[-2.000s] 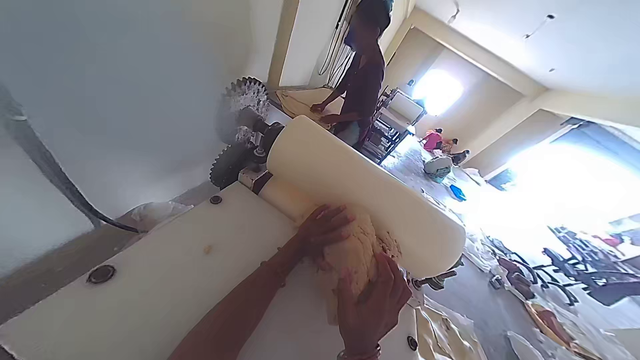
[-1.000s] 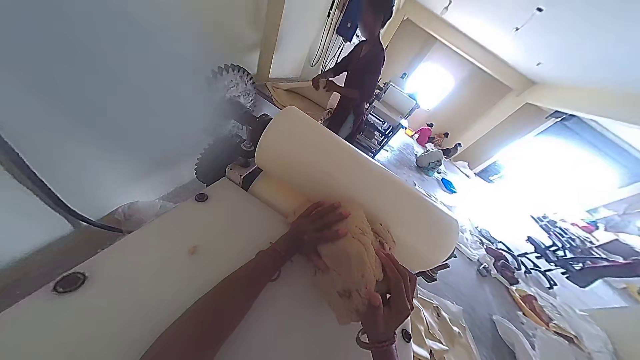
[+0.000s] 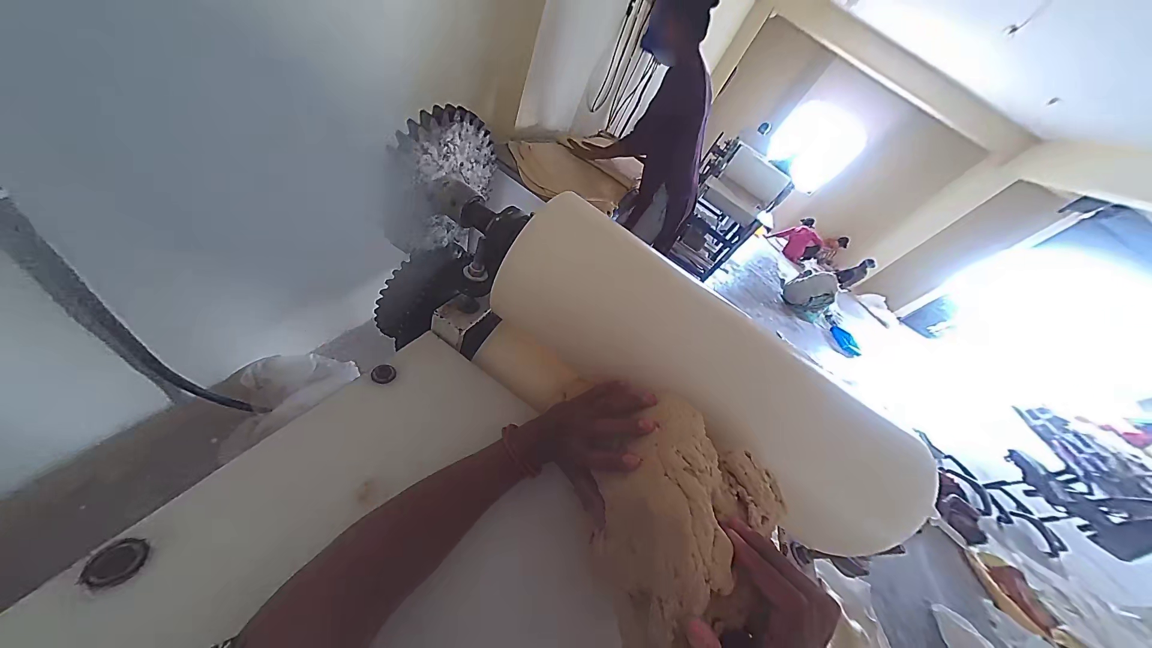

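A thick, rough slab of tan dough (image 3: 661,513) lies on the white board (image 3: 423,450) and presses against the large cream roller (image 3: 711,360) of a rolling machine. My left hand (image 3: 598,432) rests on its left upper side, fingers spread over the surface. At the lower right edge of the dough, my right hand (image 3: 774,594) grips it with curled fingers; part of that hand is cut off by the frame. A lower roller (image 3: 522,355) shows beneath the large one, its right part hidden by the dough.
Toothed gears (image 3: 418,292) sit at the roller's left end, near the wall. A co-worker (image 3: 675,135) stands behind the machine, by a tan sheet (image 3: 567,171). Farther back are another machine (image 3: 742,184), several people on the floor and a sack (image 3: 810,292). Bolts (image 3: 115,564) stud the board.
The co-worker's arm now reaches out over the tan sheet; one second ago both arms were bent near the body. My hands stay on the dough at the roller.
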